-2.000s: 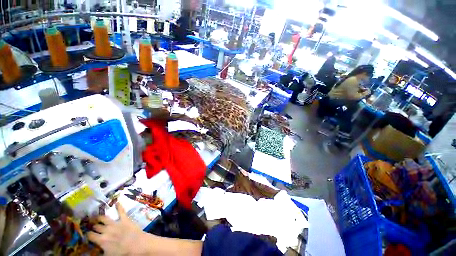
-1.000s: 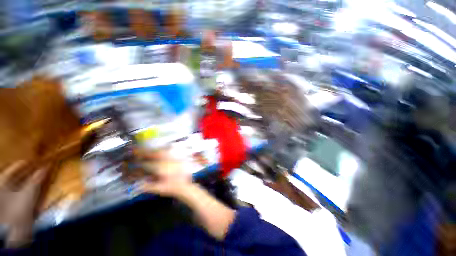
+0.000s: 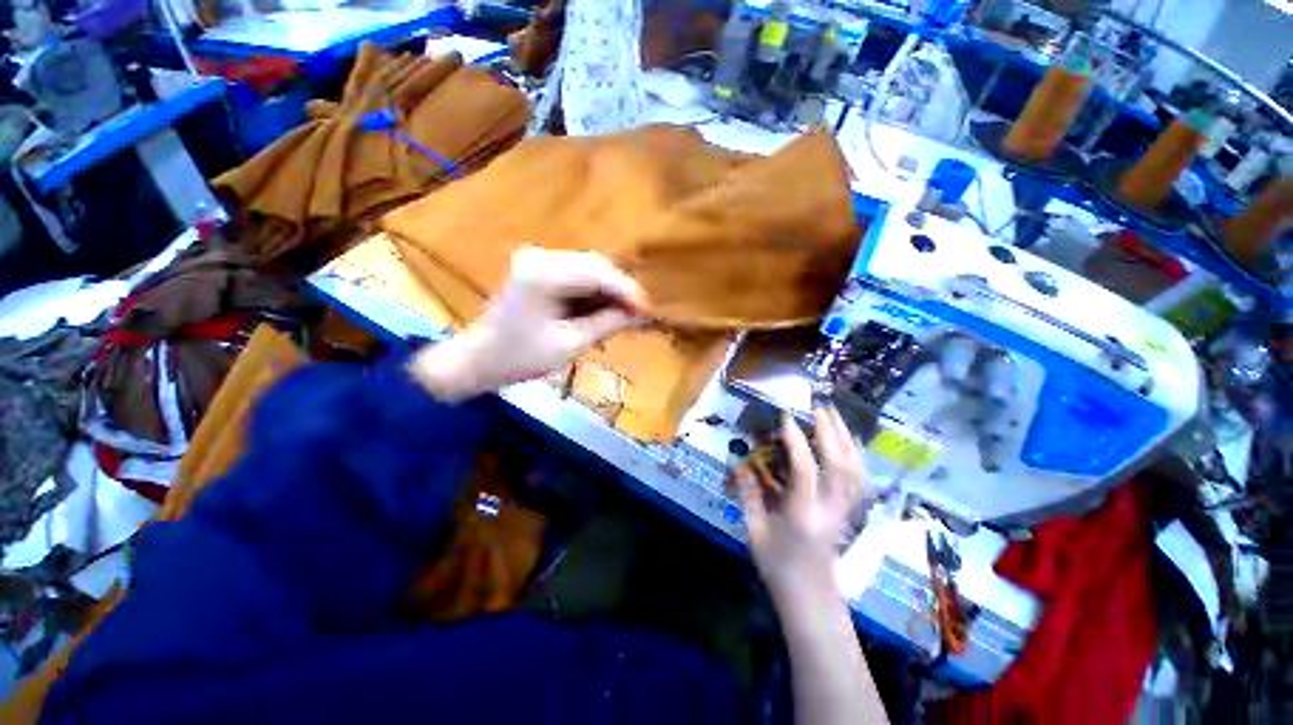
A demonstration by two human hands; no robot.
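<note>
A camel-brown fabric panel point(image 3: 638, 198) lies across the machine table, its right end at the needle area of the white and blue overlock machine point(image 3: 1092, 411). My left hand point(image 3: 546, 319) pinches the panel's near edge between thumb and fingers. My right hand point(image 3: 805, 489) is just below the needle area, fingers bent over a small dark and orange tangle of thread trimmings point(image 3: 767, 465); whether it grips them cannot be told. A lighter brown piece point(image 3: 652, 380) hangs below the panel's edge on the table.
Orange-handled snips point(image 3: 946, 602) lie right of my right hand, beside a red cloth point(image 3: 1092, 602). A brown bundle with a blue tie point(image 3: 376, 142) is at the back left. Dark bundles with red ties point(image 3: 170, 347) are at the left. Orange thread cones point(image 3: 1047, 111) stand behind the machine.
The view has swung left, so the machine now shows at the right. My left hand, out of view at first, then blurred at the left edge with brown fabric, now holds the panel's edge near the needle area.
</note>
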